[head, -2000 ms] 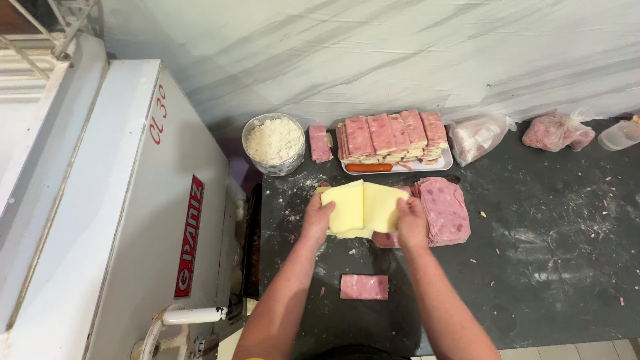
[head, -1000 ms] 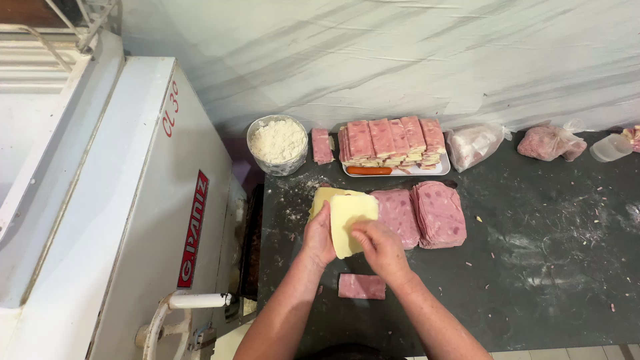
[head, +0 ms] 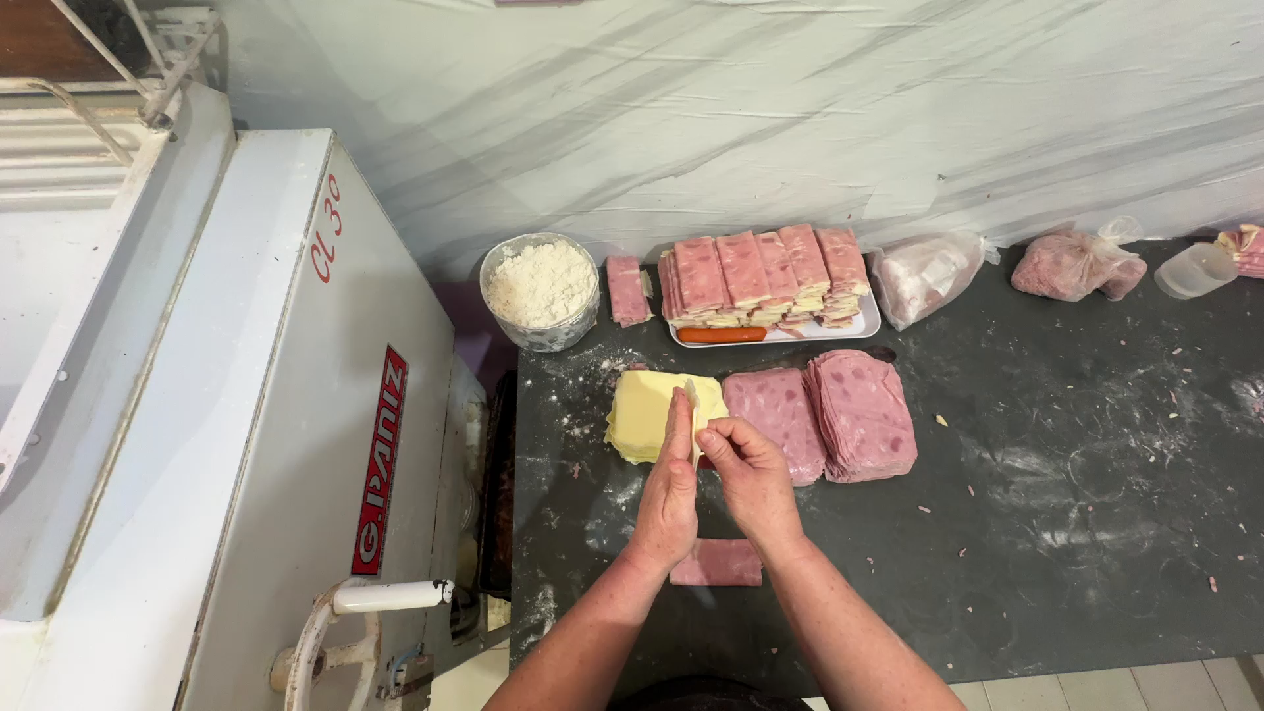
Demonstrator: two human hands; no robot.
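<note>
My left hand [head: 672,484] is upright and flat, with thin cheese slices [head: 694,420] seen edge-on against its palm. The fingertips of my right hand [head: 748,472] pinch the right side of those slices. Just behind my left hand lies a stack of yellow cheese slices [head: 642,407]. To its right are a lower pile of sliced ham [head: 776,407] and a taller, fanned ham stack [head: 863,417]. A small folded rectangle of ham [head: 718,563] lies on the dark counter below my hands, partly hidden by my right wrist.
Along the wall stand a tub of flour [head: 544,286], a small ham piece [head: 626,290], a white tray [head: 857,326] of layered ham-and-cheese stacks with an orange-handled tool [head: 722,335], plastic bags of meat [head: 928,279] and a clear cup [head: 1195,272]. A white G.Paniz machine [head: 296,395] is at left.
The cheese slices that were spread flat between both hands are now turned edge-on against my left palm. The cheese stack behind shows more fully.
</note>
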